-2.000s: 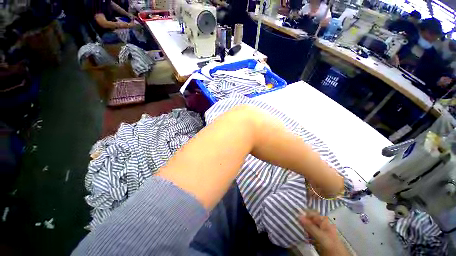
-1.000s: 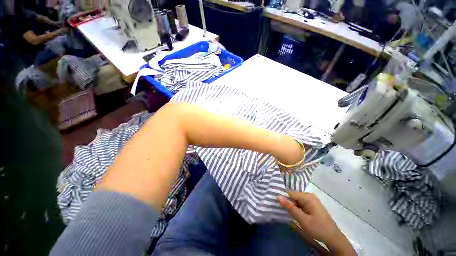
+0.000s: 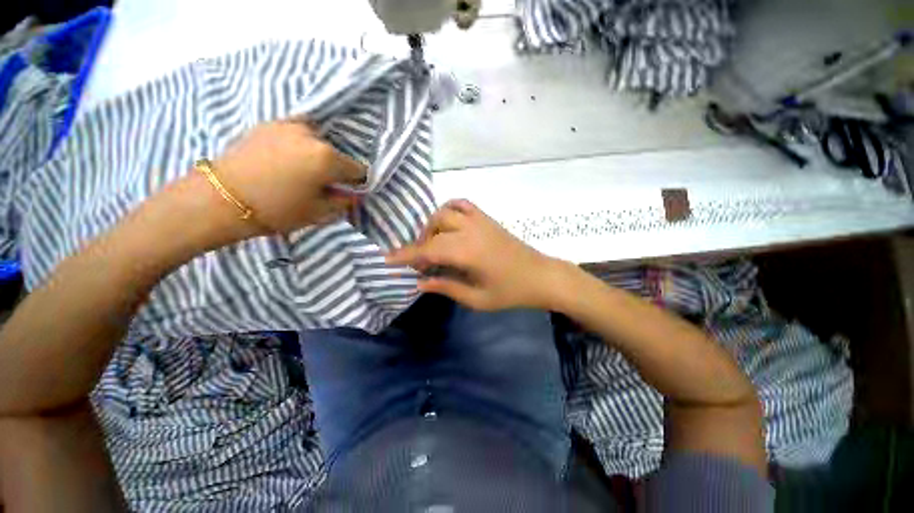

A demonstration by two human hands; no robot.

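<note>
A grey-and-white striped garment [image 3: 231, 110] lies on the white table left of and below the needle, its front edge hanging toward the lap. The presser foot and needle [image 3: 416, 62] stand at its upper right corner. My left hand [image 3: 291, 175], with a gold bracelet, is closed on a fold of the garment; some fingertips are hidden in the cloth. My right hand [image 3: 466, 255] is at the garment's right edge, thumb and fingers apart, fingertips at the cloth. Whether it pinches the cloth I cannot tell.
Bunched striped pieces [image 3: 671, 40] lie right of the machine head [image 3: 413, 12]. Dark snips [image 3: 852, 145] lie far right. A brown square [image 3: 675, 204] sits on the measuring tape [image 3: 601, 222]. A blue basket [image 3: 88, 62] is at left. Striped heaps [image 3: 200, 421] lie below the table.
The view has turned down and to the right, onto the lap and the tape. My left hand has come away from beside the needle toward me, and my right hand has moved up to the cloth edge.
</note>
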